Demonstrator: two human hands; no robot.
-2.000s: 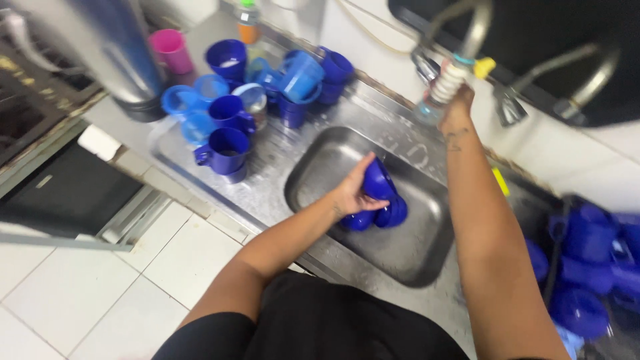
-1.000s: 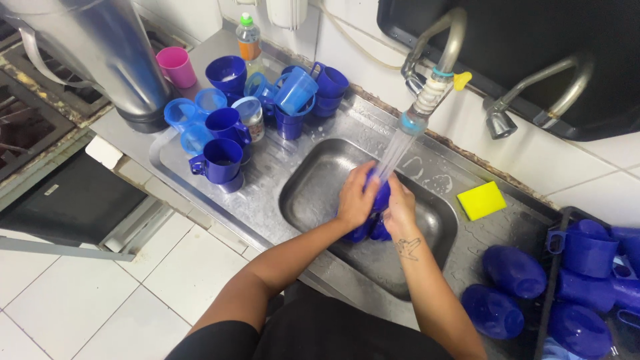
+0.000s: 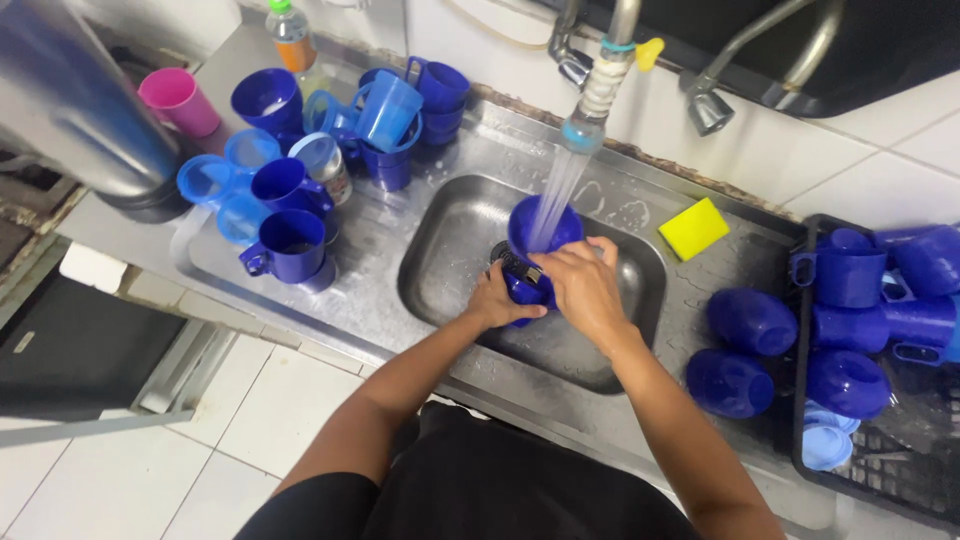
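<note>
Water runs from the faucet (image 3: 589, 112) into a dark blue plastic bowl (image 3: 544, 221) over the steel sink basin (image 3: 450, 247). My right hand (image 3: 589, 289) grips the near rim of this bowl, its fingers curled over the edge. Just below and to the left, my left hand (image 3: 501, 296) is on another dark blue piece (image 3: 525, 289), a cup or bowl partly hidden by both hands. The black drain strainer (image 3: 506, 253) shows between the two pieces. A yellow sponge (image 3: 694, 229) lies on the counter right of the basin.
Left of the basin stand several blue cups (image 3: 292, 244), a pink cup (image 3: 180, 101), a bottle with a green cap (image 3: 291, 37) and a large metal container (image 3: 97, 112). To the right, two upturned blue bowls (image 3: 752, 321) lie beside a black rack (image 3: 801, 375) of blue cups.
My right hand was at the faucet two seconds ago, then came down to the sink, where it is now on the bowl. Water, seen running one second ago, now falls into the bowl.
</note>
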